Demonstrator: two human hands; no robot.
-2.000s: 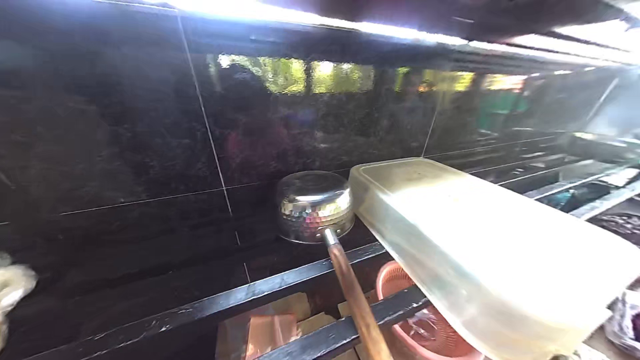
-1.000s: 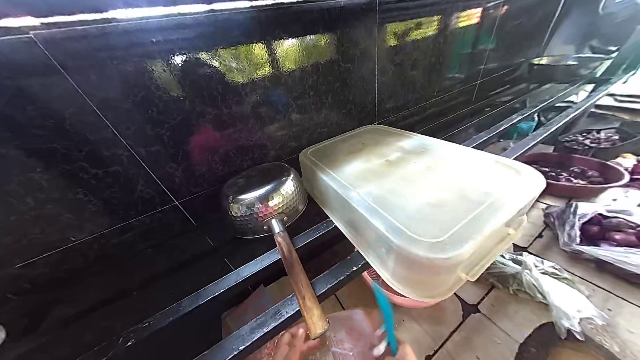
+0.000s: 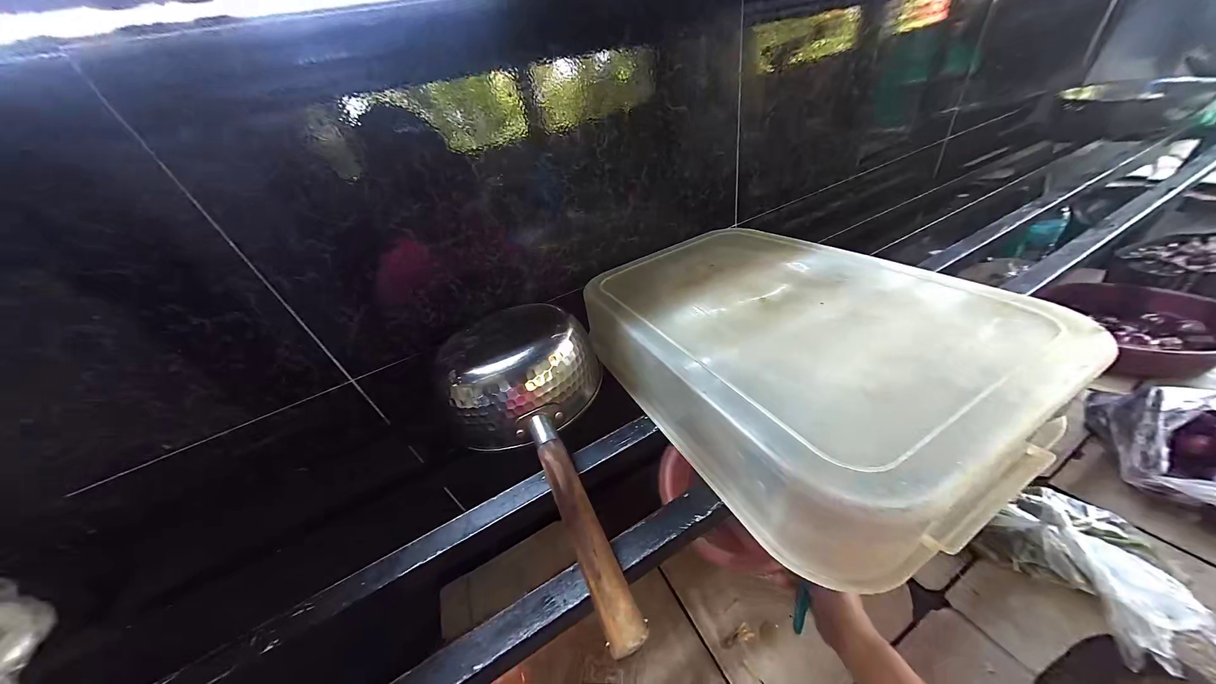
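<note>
My right hand reaches in from the bottom, its fingers mostly hidden beneath the front edge of an upturned translucent plastic container. A slim teal object shows at the hand's left side and seems held in it. Beside the hand, a pinkish-red plastic bowl or basket is partly hidden by the container and a rail. My left hand is not in view. Left of the container, an upside-down hammered metal saucepan points its wooden handle toward me.
Two dark metal rails run diagonally under the pan and container, along a glossy black tiled wall. On the tiled floor at right lie a plastic bag with greens, a bag of purple produce and a maroon basin with purplish pieces.
Both hands showed at the bottom one second ago. The left has gone out of view; the right, with the teal object, is now at the container's front edge. The view has swung down since the earliest frame.
</note>
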